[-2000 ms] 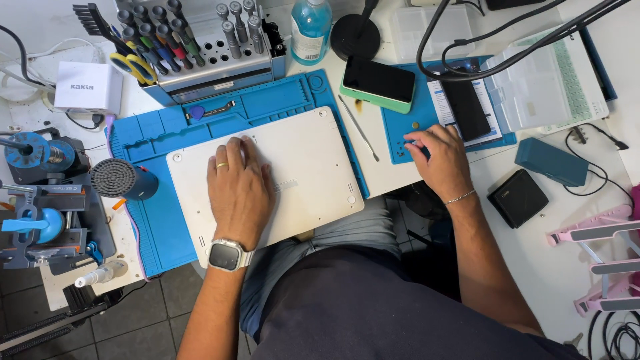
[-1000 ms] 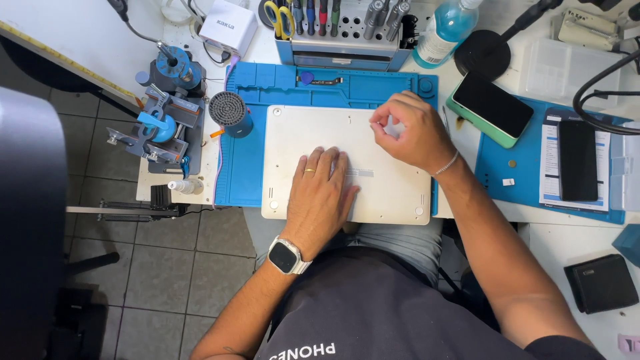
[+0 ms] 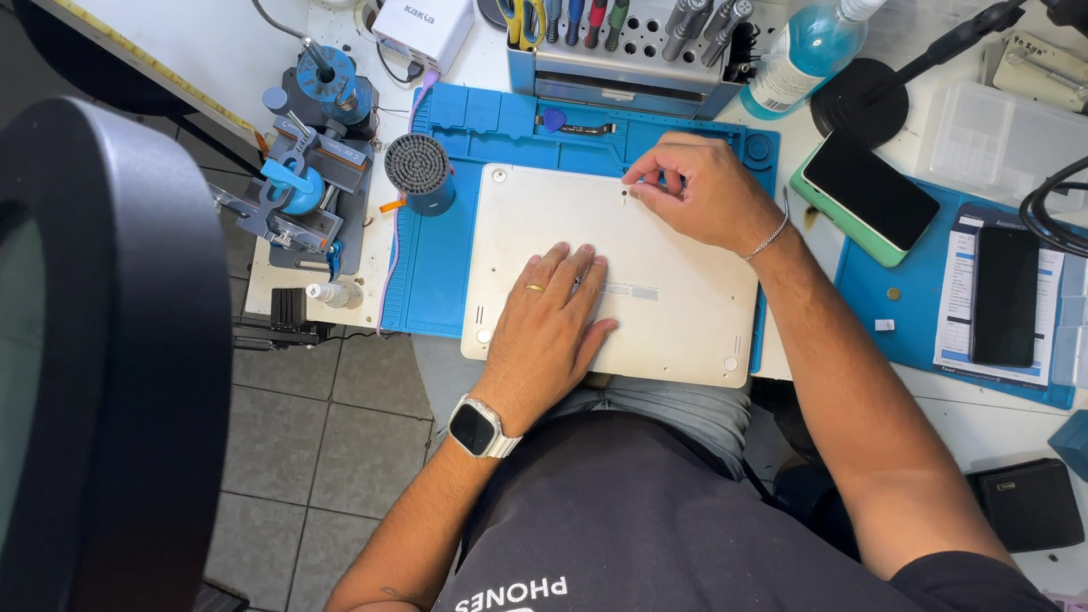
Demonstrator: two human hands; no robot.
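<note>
A silver laptop [image 3: 680, 323] lies with its underside up on a blue silicone repair mat [image 3: 442, 255], its near edge over my lap. My left hand [image 3: 552, 314], with a ring, rests on the laptop's bottom cover, fingers spread; a small thing shows between two fingers, too small to name. Over the upper right part of the cover is my right hand [image 3: 697, 187], thumb and forefinger close together beside a tiny dark spot [image 3: 625, 193], maybe a screw or its hole. Whether these fingertips hold anything cannot be made out.
Behind the mat stands a tool organizer [image 3: 620, 72] beside a bottle of blue liquid [image 3: 799, 59]. A round bit holder [image 3: 419, 174] and a clamp fixture [image 3: 297, 187] are at left. Phones [image 3: 871, 195] lie at right. A large dark lamp-like rim [image 3: 144, 340] fills the left edge.
My right hand has come from the small blue mat at right to the laptop, then lowered its fingertips near the cover's far edge. My left hand stays on the cover. The view has shifted left.
</note>
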